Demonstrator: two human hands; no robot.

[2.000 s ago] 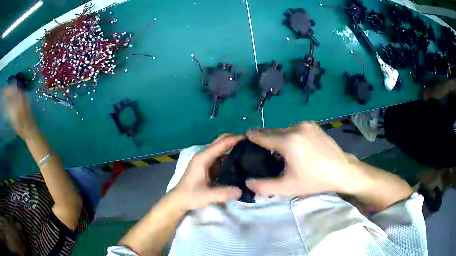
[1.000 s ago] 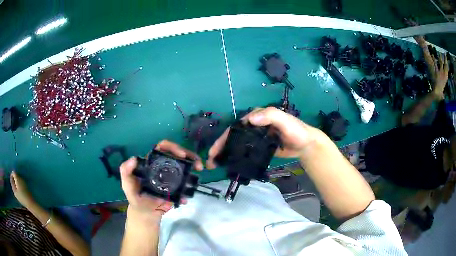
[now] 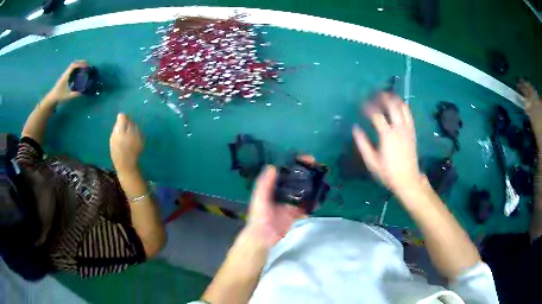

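My left hand (image 3: 270, 211) holds a black housing module (image 3: 302, 185) low in front of my body, near the bench's front edge. The module is blurred. My right hand (image 3: 392, 145) is over the green worktop with its fingers spread and nothing seen in it; it is blurred. A dark blurred module (image 3: 355, 160) lies beside and partly behind it. An open black frame (image 3: 248, 155) lies on the worktop just left of the held module.
A red heap of leads with white tips (image 3: 211, 59) lies at the back. Black modules (image 3: 448, 119) lie to the right, with a white-ended brush (image 3: 511, 197) beyond. A neighbour at left holds a black part (image 3: 84, 80). Another person's hand (image 3: 528, 98) shows at far right.
The view has turned left. My hands, first together around a black part, then each holding a module, are now apart. My right hand has let go of its module and opened.
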